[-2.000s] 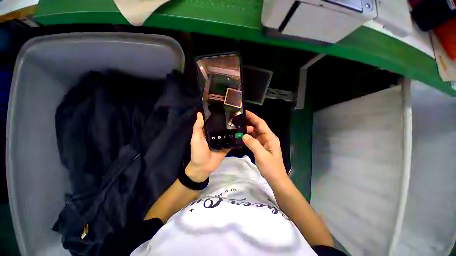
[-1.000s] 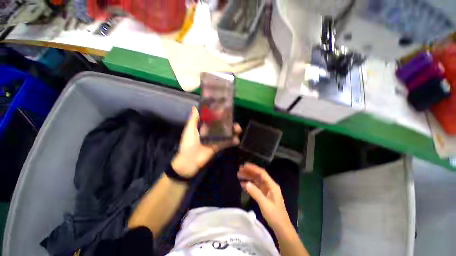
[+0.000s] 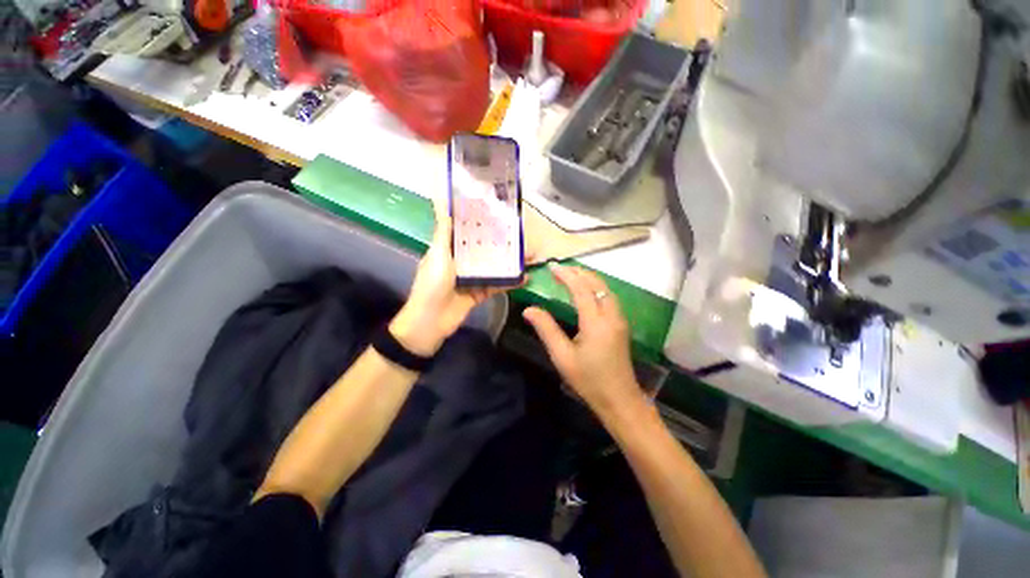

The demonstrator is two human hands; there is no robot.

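A smartphone (image 3: 487, 212) with a lit, pale screen is held upright in front of the table's green edge. My left hand (image 3: 437, 296) is shut on its lower part, with a black band on the wrist. My right hand (image 3: 590, 334) is open and empty, just right of and below the phone, fingers apart, with a ring on one finger. A beige flat piece (image 3: 576, 241) lies on the table partly behind the phone.
A white sewing machine (image 3: 723, 226) stands at the right. A grey tray (image 3: 616, 119) holds metal pieces. Red plastic bags (image 3: 424, 68) lie at the back. A grey bin (image 3: 124, 373) holds black cloth (image 3: 282, 373). A blue bin (image 3: 68, 226) stands at the left.
The view has swung up toward the table. The phone is now in front of the table edge. My right hand first left the phone, then moved up close beside it. The phone's screen picture has changed.
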